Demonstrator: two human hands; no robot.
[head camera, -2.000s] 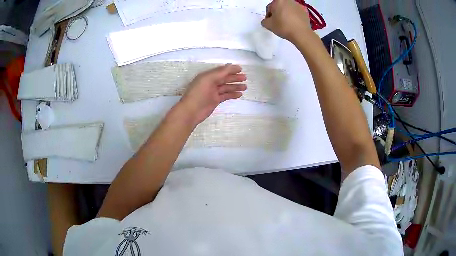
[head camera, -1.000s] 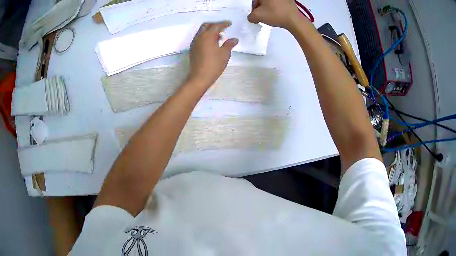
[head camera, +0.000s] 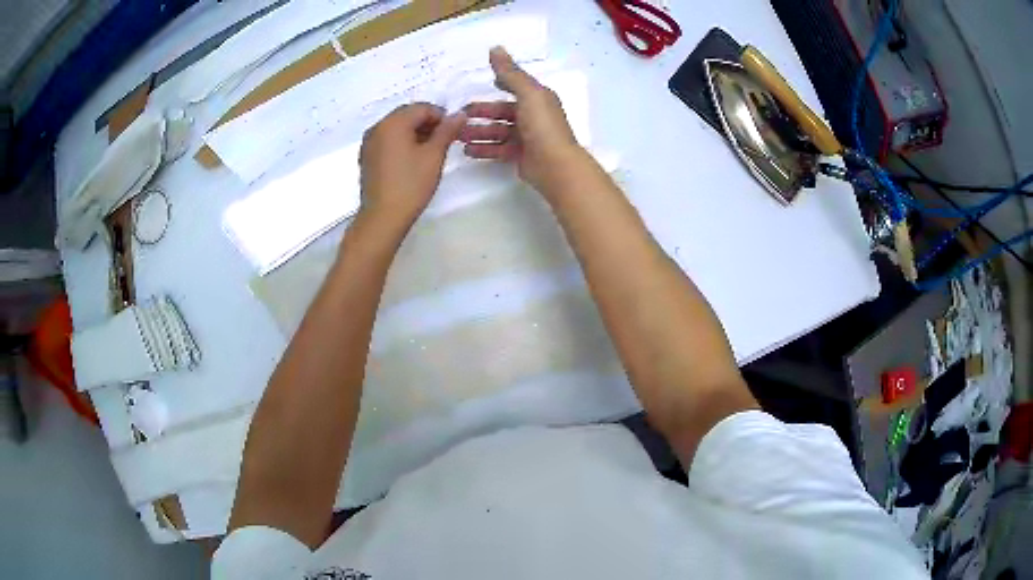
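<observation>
My left hand (head camera: 402, 164) is over the white interlining strip (head camera: 297, 218), with thumb and finger together; whether they pinch anything is too blurred to tell. My right hand (head camera: 532, 125) meets its fingertips from the right, thumb raised and fingers apart, with nothing visible in it. Two beige band pieces lie flat nearer my body: one (head camera: 476, 244) just below the white strip, one (head camera: 487, 351) lower down. Both are blurred and partly covered by my forearms. A larger white sheet with faint lines (head camera: 323, 111) lies beyond the white strip.
The steam iron (head camera: 757, 134) lies at the right by a dark rest (head camera: 697, 77). Red-handled scissors (head camera: 648, 32) lie at the far edge. Brown strips (head camera: 419, 23) lie beyond the sheet. At left are a folded stack (head camera: 113, 346), a ring (head camera: 151, 215) and fused bands (head camera: 181, 453).
My right hand has come down and left from the far edge to my left hand. My left hand's fingers have closed together. The view has turned and shifted, showing the scissors and iron more fully.
</observation>
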